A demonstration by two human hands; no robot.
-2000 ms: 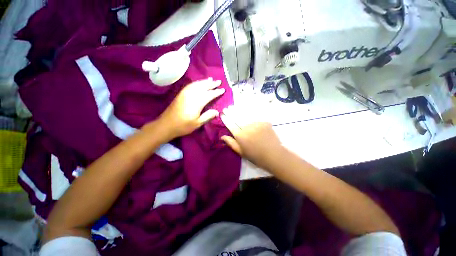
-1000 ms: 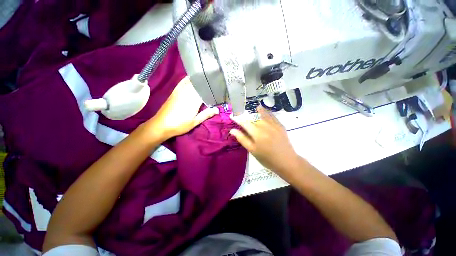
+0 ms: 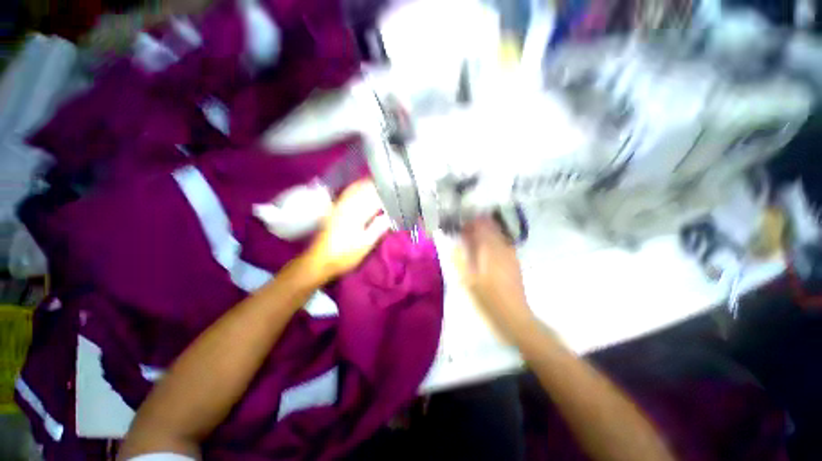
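The maroon garment (image 3: 388,315) with white stripes is heaped left of and in front of the needle area of the white sewing machine (image 3: 577,135). Its bright edge lies under the left end of the machine head. My left hand (image 3: 350,236) rests on the cloth beside the needle, its fingers partly hidden by glare and the head. My right hand (image 3: 487,254) is right of the needle, off the cloth, blurred, close to the black scissors handles (image 3: 516,222). Whether it touches them cannot be told. The picture is blurred by motion.
The machine lamp (image 3: 297,212) is over the cloth left of my left hand. Scraps and dark loops (image 3: 707,243) lie at the right table end. More maroon cloth (image 3: 685,405) is below the table at right. A yellow crate (image 3: 13,342) is at the far left.
The view has tilted and shows more behind the machine. My right hand has left the cloth edge and moved a little right. My left hand stays by the needle.
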